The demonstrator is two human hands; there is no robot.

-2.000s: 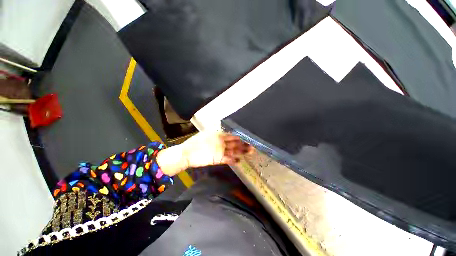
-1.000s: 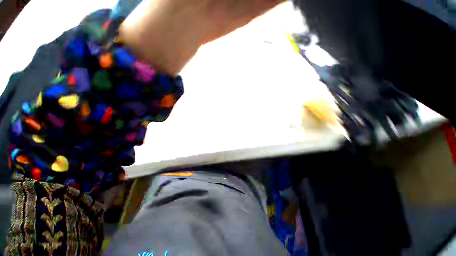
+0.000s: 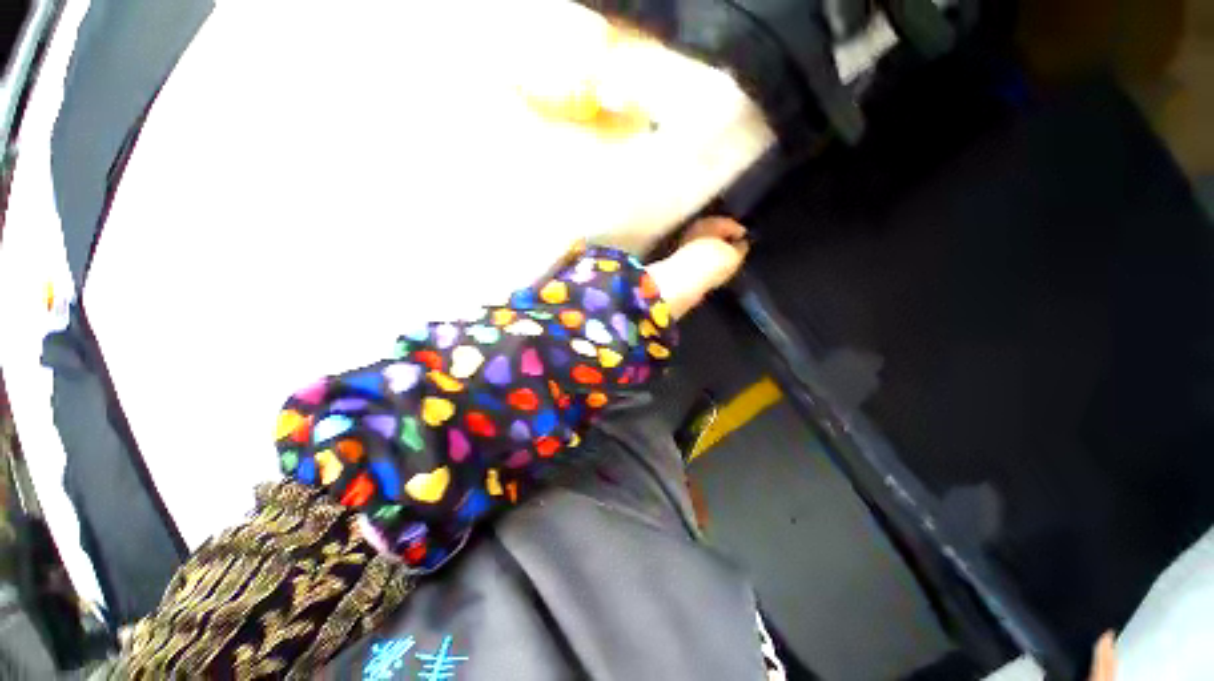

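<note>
A large black panel (image 3: 1012, 333) is at the right, with a glossy strip (image 3: 879, 459) along its near edge and two small greyer patches beside it. My left hand (image 3: 706, 260) is closed on the panel's near corner, just off the white board's corner. The edge runs straight from there, above the floor, to my right hand (image 3: 1104, 660) at the bottom right. Only a fingertip of that hand shows at the panel's edge; the rest is cut off by the picture's rim.
The white board (image 3: 333, 173) is overexposed, with a yellowish stained area near its corner. Dark grey pieces (image 3: 113, 479) lie along the far left. Blurred dark scraps (image 3: 799, 53) are at the top. Grey floor (image 3: 812, 559) with a yellow mark shows below the panel.
The view has swung right. The black panel, lying on the board at first, is now off it at the right. My left hand has moved to the panel's corner and closed on it.
</note>
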